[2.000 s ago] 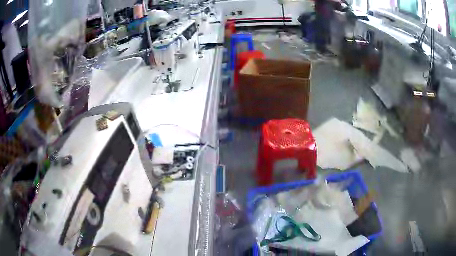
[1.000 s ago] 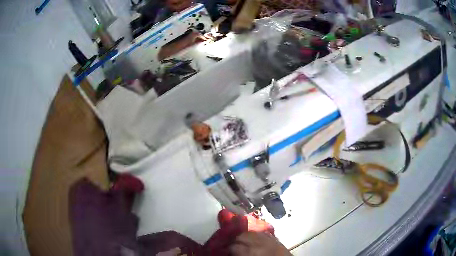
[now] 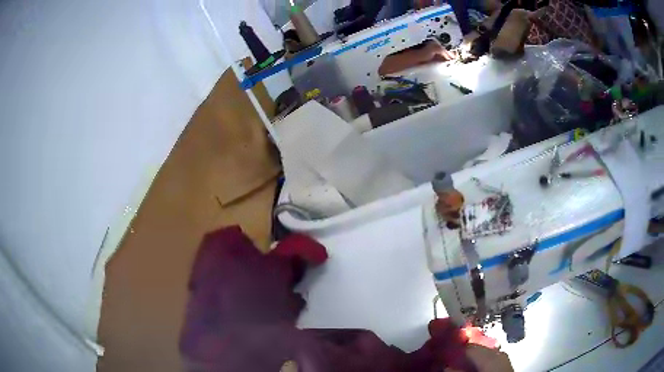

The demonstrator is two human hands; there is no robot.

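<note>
Dark red fabric (image 3: 247, 305) lies bunched at the lower left and runs along the bottom edge to the needle area of the white sewing machine (image 3: 539, 218). It glows bright red under the lamp there. My right hand (image 3: 489, 358) is at the bottom edge, cut off, with its fingers on the fabric just below the needle area. Only a small fingertip-like patch of my left hand (image 3: 289, 366) shows at the bottom edge against the fabric. The needle tip and the rest of both hands are hidden or out of view.
Yellow-handled scissors (image 3: 627, 312) lie right of the machine head. A white strip (image 3: 630, 182) drapes over the arm. Brown board (image 3: 153, 290) covers the left edge. Behind are pale cloth (image 3: 320, 152), a clear bag (image 3: 560, 87), another machine (image 3: 393, 43) and a person's hand (image 3: 422, 58).
The view has swung from the aisle to the machine, then further left, so the machine sits further right. The fabric stays at the needle with my right hand on it.
</note>
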